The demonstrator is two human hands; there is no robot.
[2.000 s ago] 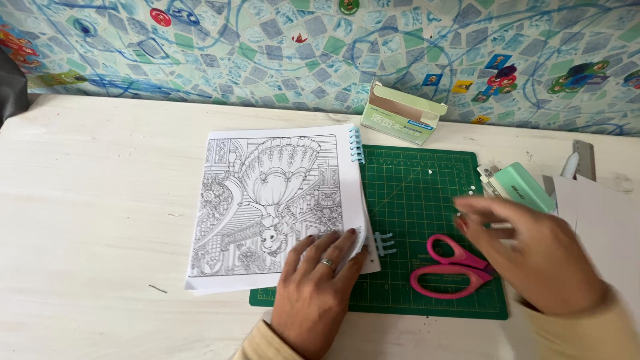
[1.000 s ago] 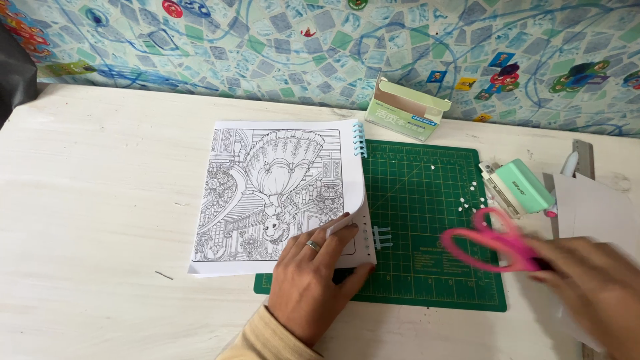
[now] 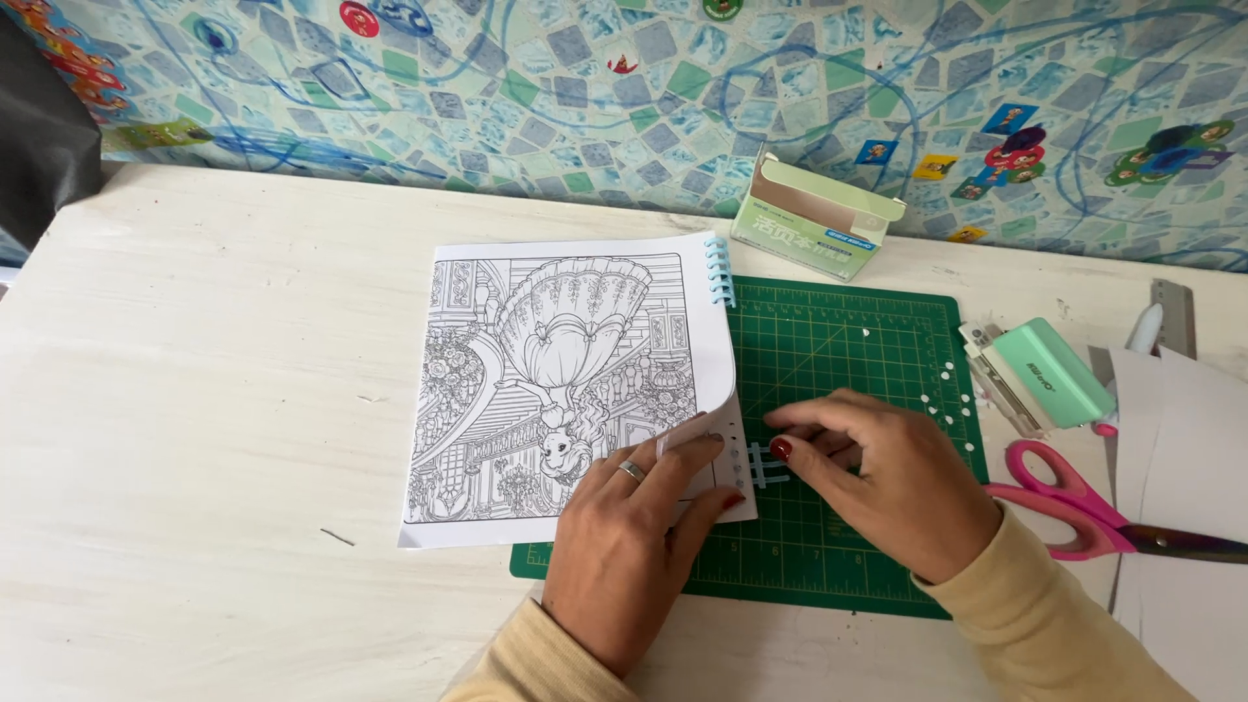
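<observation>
A stack of coloring pages (image 3: pixel 546 390) lies partly on a green cutting mat (image 3: pixel 877 361). One light-blue plastic binding comb (image 3: pixel 720 273) runs through its upper right edge; another comb piece (image 3: pixel 770 466) sticks out lower on that edge, its prongs open. My left hand (image 3: pixel 634 526) presses on the lower right of the pages, thumb and fingers at the lifted, curled page edge. My right hand (image 3: pixel 868 468) is just right of the lower comb, fingers bent and thumb close to its prongs; whether it touches them I cannot tell. Pink-handled scissors (image 3: pixel 1082 517) lie right of my right hand.
A mint-green hole punch (image 3: pixel 1048 375) sits at the mat's right edge near small white paper dots. Behind the mat stands an opened light-green box (image 3: pixel 809 229). White sheets (image 3: pixel 1185 458) lie at the right, below a metal ruler (image 3: pixel 1173 312). A patterned wall borders the table's back.
The scissors, in my right hand one second ago, now lie at the right, partly over the white sheets. My right hand has let them go and moved left to the lower comb.
</observation>
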